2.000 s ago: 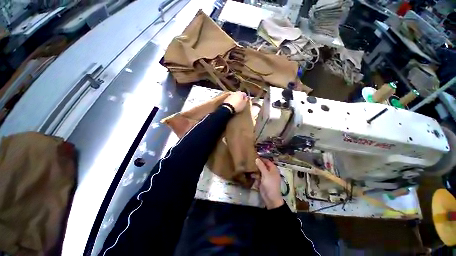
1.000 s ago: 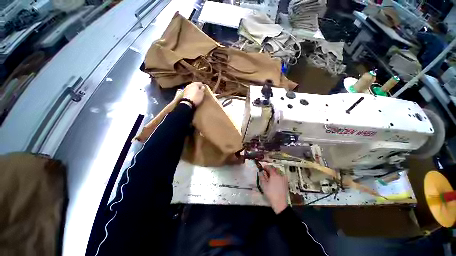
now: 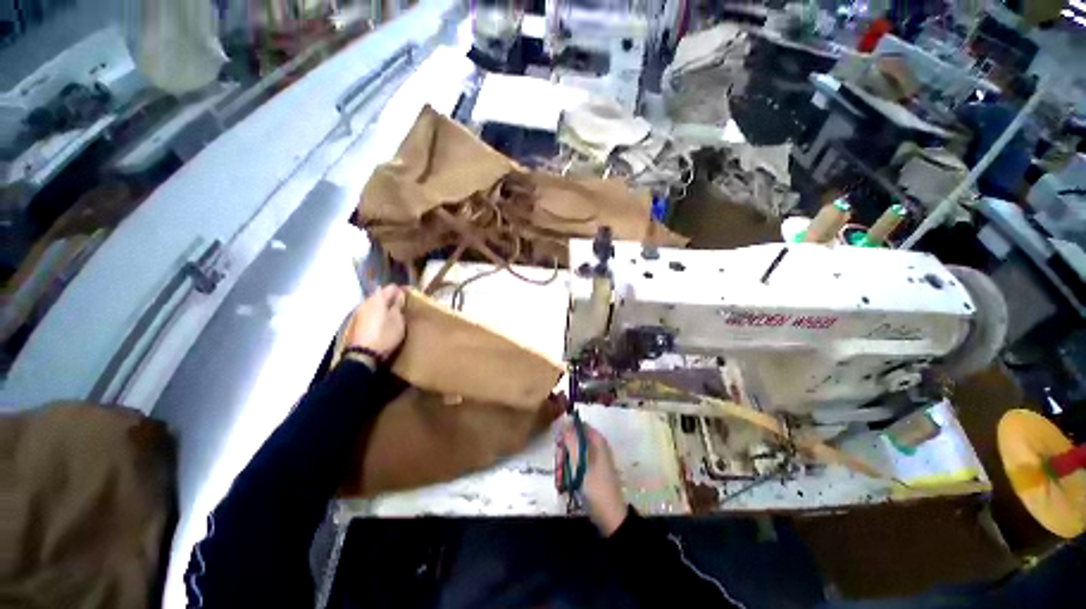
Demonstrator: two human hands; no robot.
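A brown tote bag body (image 3: 465, 357) lies on the left part of the white machine table, its right corner close to the needle area. My left hand (image 3: 379, 321) grips its upper left edge. My right hand (image 3: 590, 470) holds dark green-black thread snips (image 3: 576, 458) just below the needle area, their tips pointing up near the bag's right corner. The white sewing machine (image 3: 774, 309) with red lettering stands to the right. A tan binding tape (image 3: 756, 416) runs across the machine bed.
A heap of brown bags (image 3: 441, 179) with tangled handles lies beyond the machine table. Thread cones (image 3: 830, 221) stand behind the machine. A yellow-orange reel (image 3: 1034, 470) is at the right. Brown cloth (image 3: 83, 506) hangs at the lower left.
My left hand has moved left and nearer, drawing the bag from the needle area. My right hand, earlier at the bag's lower edge, now holds the snips. The camera view has shifted.
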